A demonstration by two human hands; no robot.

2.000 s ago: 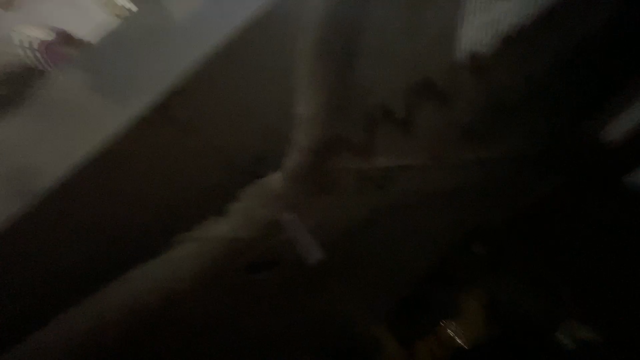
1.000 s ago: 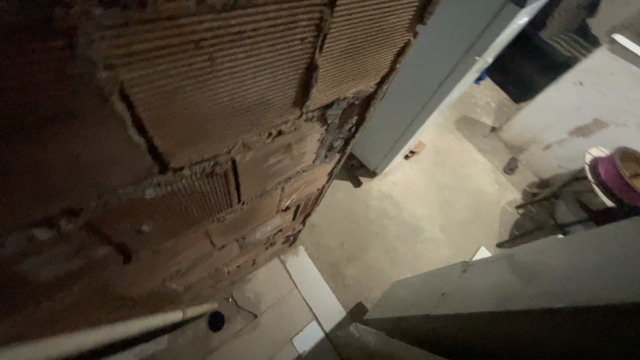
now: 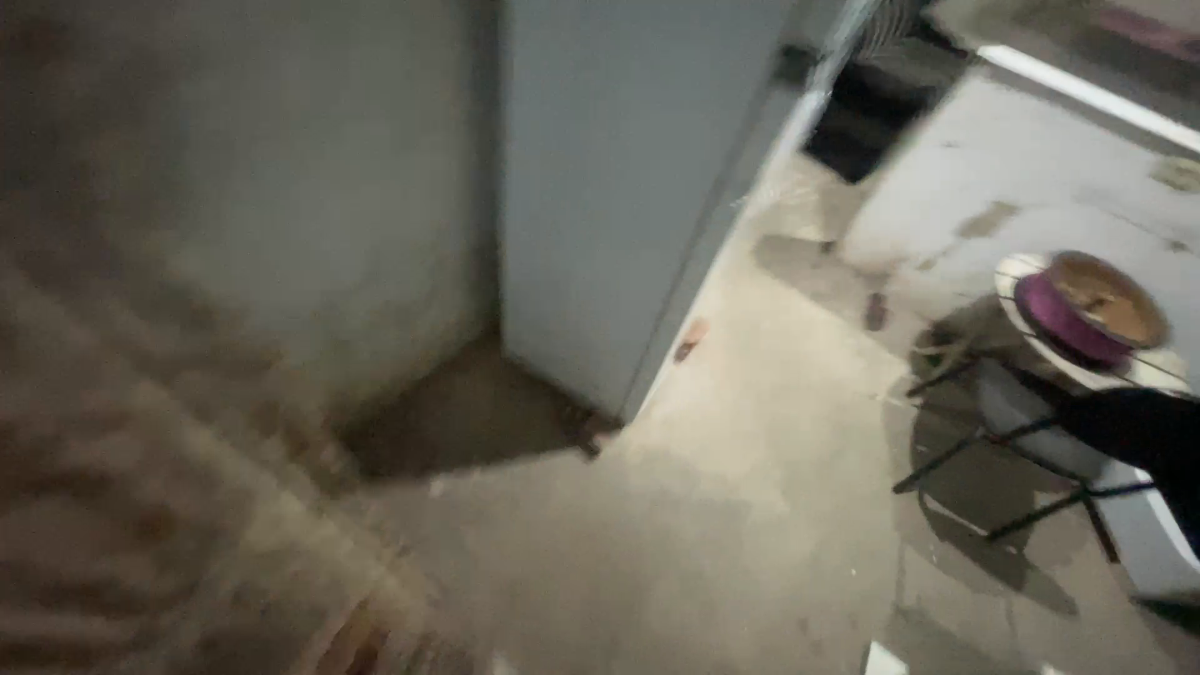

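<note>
Neither my left hand nor my right hand is in the picture. A purple and brown round object point(image 3: 1078, 314), perhaps a basket or pot, rests on a white round plate or seat at the right. Thin dark metal legs point(image 3: 1041, 441) stand beneath it. Black cloth point(image 3: 1125, 427) hangs beside the legs. The view is tilted and blurred, so finer detail cannot be told.
A grey refrigerator or cabinet point(image 3: 619, 187) stands near the middle on a pale floor point(image 3: 741, 478). Rough brickwork point(image 3: 122, 469) fills the left. A stained white low wall or panel point(image 3: 1012, 169) is at upper right.
The view has swung strongly. The rough brickwork, large a second ago, now shows only at the left, and more of the grey upright surface and of the thin-legged stand is in sight.
</note>
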